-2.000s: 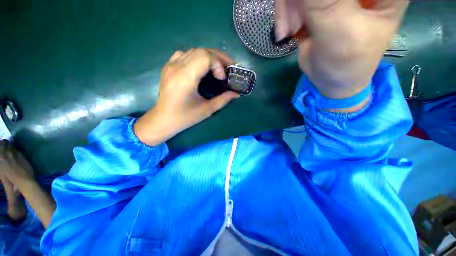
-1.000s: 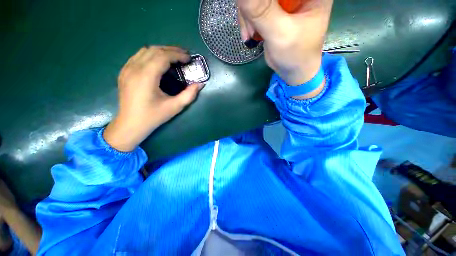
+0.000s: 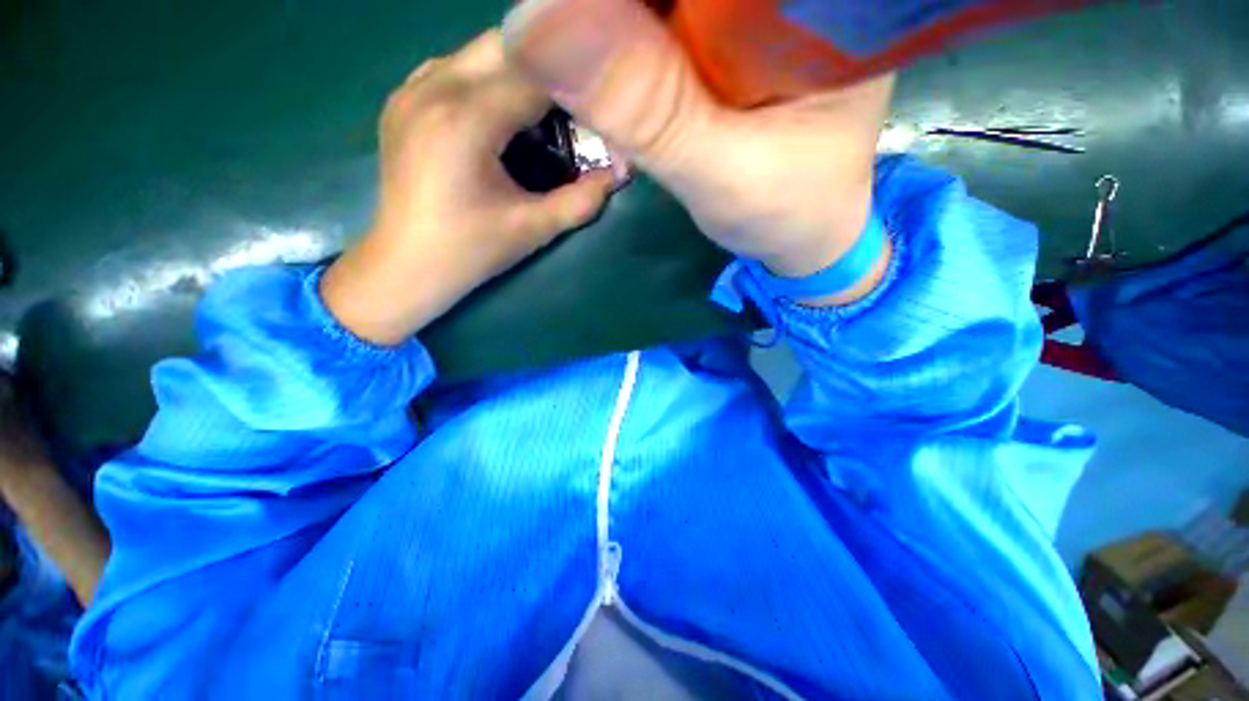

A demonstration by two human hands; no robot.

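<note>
My left hand (image 3: 459, 164) holds the small silver watch case (image 3: 589, 148) between thumb and fingers, with a black block (image 3: 540, 155) beside it in the palm. My right hand (image 3: 726, 151), slightly blurred, grips the orange-red electric screwdriver (image 3: 808, 48), whose body runs to the top edge. My right hand is over the case and covers its right part. The screwdriver's nose and bit are hidden behind my fingers.
Dark tweezers (image 3: 1014, 137) lie on the green mat (image 3: 178, 151) at right. A binder clip (image 3: 1101, 219) is at the bench edge. A neighbouring person's arm (image 3: 52, 507) shows at far left. Cardboard boxes (image 3: 1144, 582) stand at lower right.
My right hand with the screwdriver has moved left from the perforated round plate to the case in my left hand. The plate no longer shows.
</note>
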